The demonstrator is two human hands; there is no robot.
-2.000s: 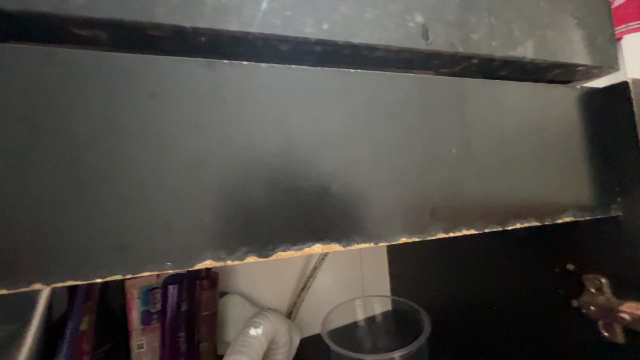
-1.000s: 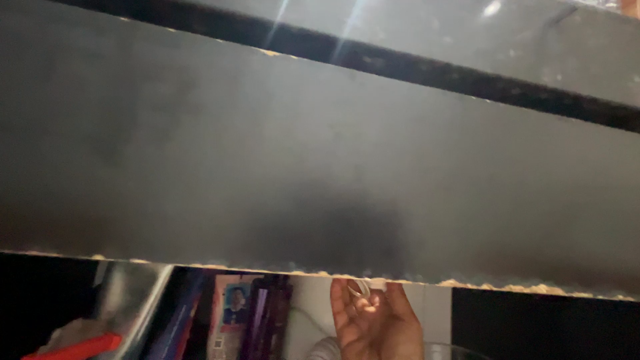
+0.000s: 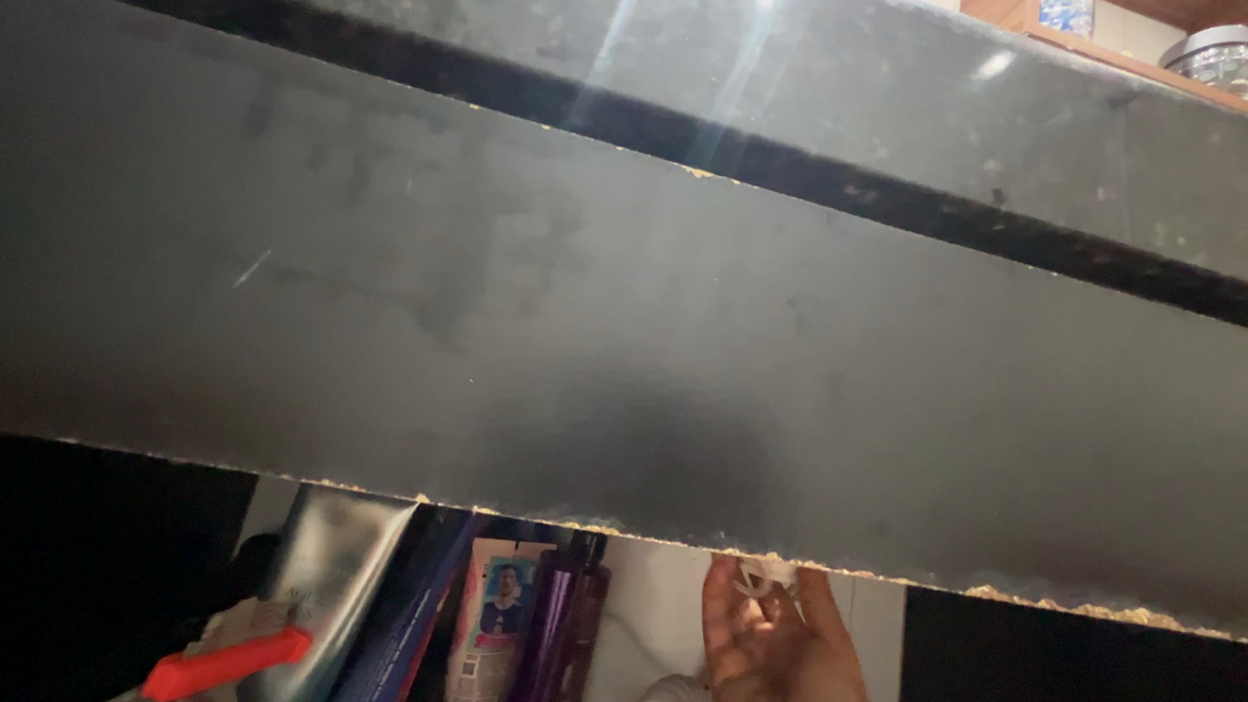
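Note:
At the bottom, right of centre, my right hand [image 3: 780, 643] reaches up with its palm toward me. Its fingertips are around a small white plastic piece [image 3: 765, 577] with a curved, ring-like part; the top of that piece is hidden behind the chipped lower edge of a dark board [image 3: 624, 322]. A white corrugated hose [image 3: 678, 688] shows just left of the hand's lower part. My left hand is out of view.
Below the board, left of the hand, stand purple bottles [image 3: 548, 624], a printed tube [image 3: 497, 614], a dark blue package [image 3: 390, 604], a silvery tube [image 3: 336, 585] and a red plastic object [image 3: 229, 665]. A lidded jar [image 3: 1214, 60] sits on a wooden shelf at top right.
My right hand, absent two seconds ago, has come into view below the board and is at the white piece. The view has tilted and shifted, and the clear round container has left it.

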